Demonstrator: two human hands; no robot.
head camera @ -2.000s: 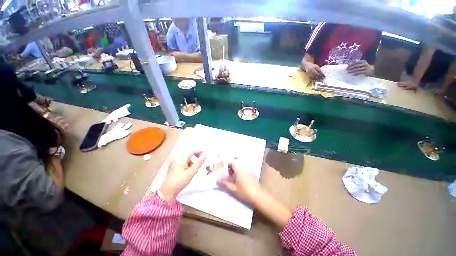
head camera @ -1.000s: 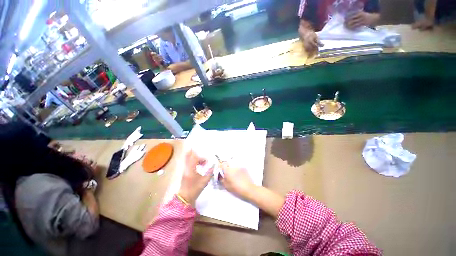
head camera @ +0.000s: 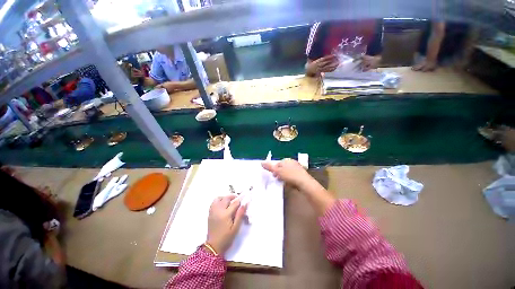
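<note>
A stack of white tissue paper [head camera: 186,237] lies in front of me. A metal fitting [head camera: 241,191] sits on the stack, mostly covered by white paper, with small post tips showing. My left hand [head camera: 226,221] rests over the near side of the fitting, holding the paper against it. My right hand [head camera: 287,171] is at the far right corner of the stack, with its fingertips on a raised bit of tissue. Whether its fingers pinch the sheet is hard to tell.
Fittings [head camera: 354,140] stand on the green conveyor [head camera: 316,148] beyond the stack. A small white block [head camera: 303,160] is at the belt edge. Crumpled tissue [head camera: 397,185] lies right; an orange disc [head camera: 146,191], white gloves [head camera: 110,191] and phone [head camera: 86,198] lie left. People are around.
My right hand has moved from the fitting to the far right corner of the stack. My left hand stays at the fitting. The view has shifted, and another hand shows at the far right.
</note>
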